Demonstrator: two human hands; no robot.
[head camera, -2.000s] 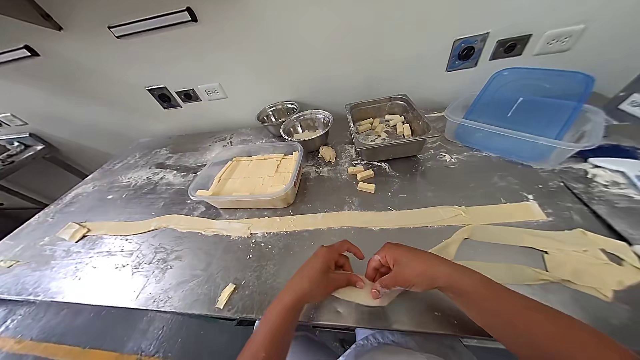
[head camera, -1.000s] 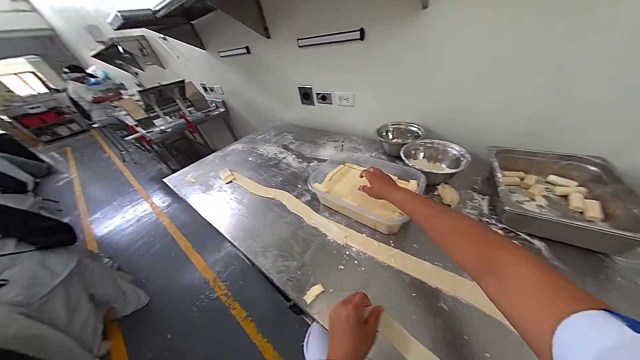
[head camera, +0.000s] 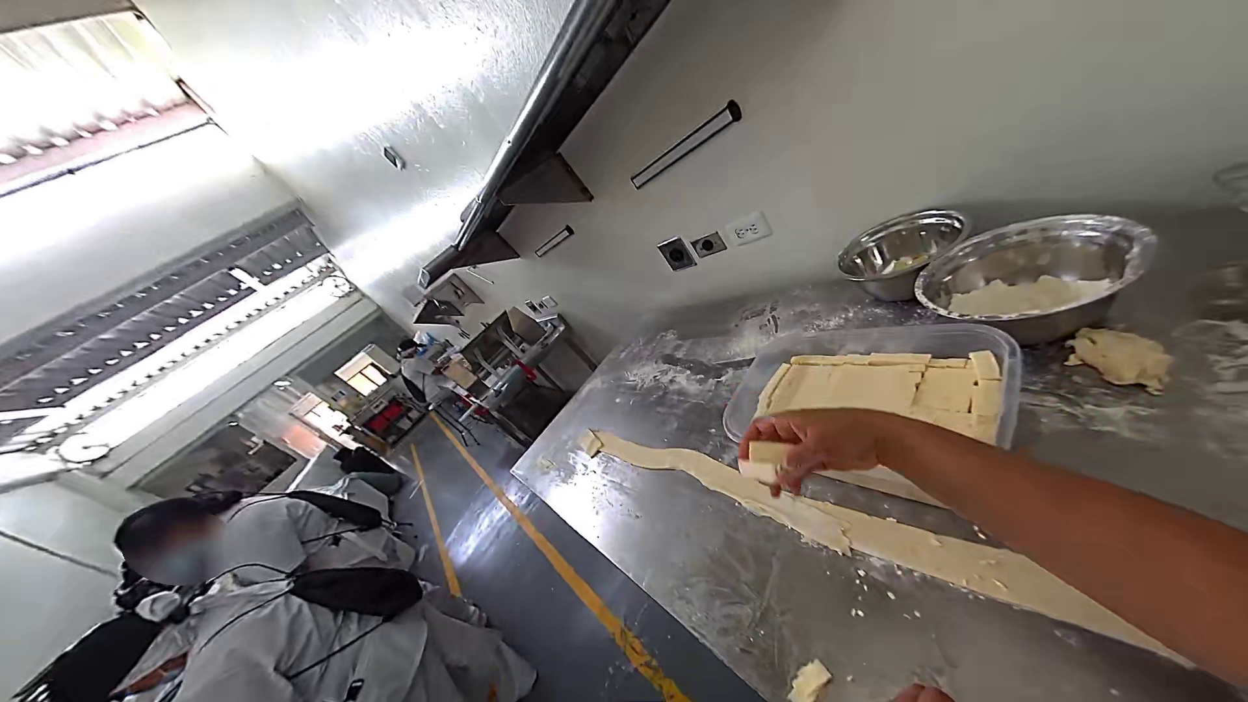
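Note:
My right hand (head camera: 814, 448) holds a small block of pale cheese or dough (head camera: 765, 458) between thumb and fingers, over the near left edge of a clear plastic container (head camera: 1014, 375). Flat pale yellow pieces (head camera: 868, 385) fill that container in a close layer. Below the hand, a long strip of dough (head camera: 682, 460) runs across the floured steel table, its far end folded over. Only a bit of my left hand (head camera: 924, 693) shows at the bottom edge; what it does is hidden. A small dough scrap (head camera: 809, 681) lies to its left.
Two steel bowls (head camera: 902, 255) (head camera: 1038, 278) stand behind the container, the larger with white crumbly contents. A dough lump (head camera: 1121, 359) lies beside them. At lower left is a person in a light gown (head camera: 292, 624); another person (head camera: 419, 370) stands farther off by equipment.
The view has swung left and tilted. My right hand, over the container's contents a second ago, is now at its near edge with a block in its fingers. My left hand has mostly left the view.

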